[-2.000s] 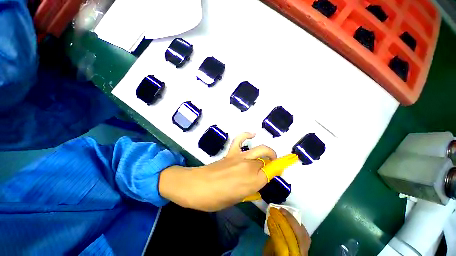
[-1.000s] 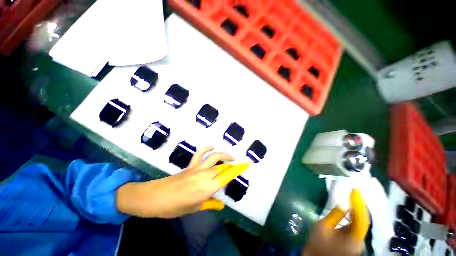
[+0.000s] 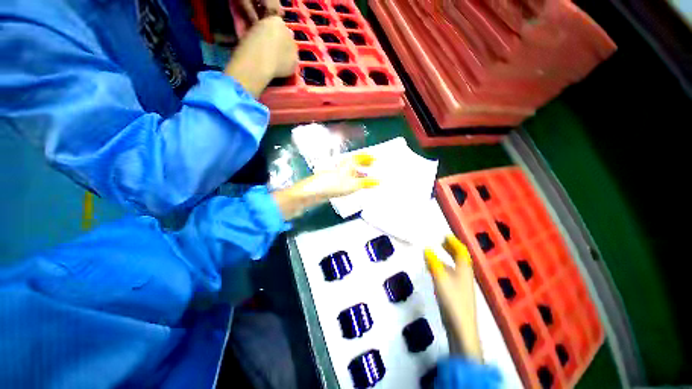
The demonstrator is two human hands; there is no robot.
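Observation:
White loose sheets point(image 3: 398, 186) lie at the far end of the white mat point(image 3: 307, 241). My left hand point(image 3: 326, 186), with yellow finger cots, is over the sheets; whether it grips one is unclear. My right hand point(image 3: 457, 292), also with yellow cots, reaches over the mat with fingertips apart at the near edge of a sheet; I see nothing held in it. Black watch units point(image 3: 354, 321) lie in two rows on the mat, left of my right hand. The lowest unit in the right row is partly cut off by the frame.
A red-orange foam tray point(image 3: 546, 235) with some black units stands right of the mat. Another person's hand point(image 3: 265, 49) is at a filled foam tray point(image 3: 334, 95) at the top. Stacked foam trays point(image 3: 485, 68) stand behind. Clear plastic point(image 3: 281, 163) lies on the green bench.
The view has swung left. My left hand has moved from the watch units to the sheets. My right hand has moved from beside the dispenser to over the mat; the cloth it held earlier is not visible.

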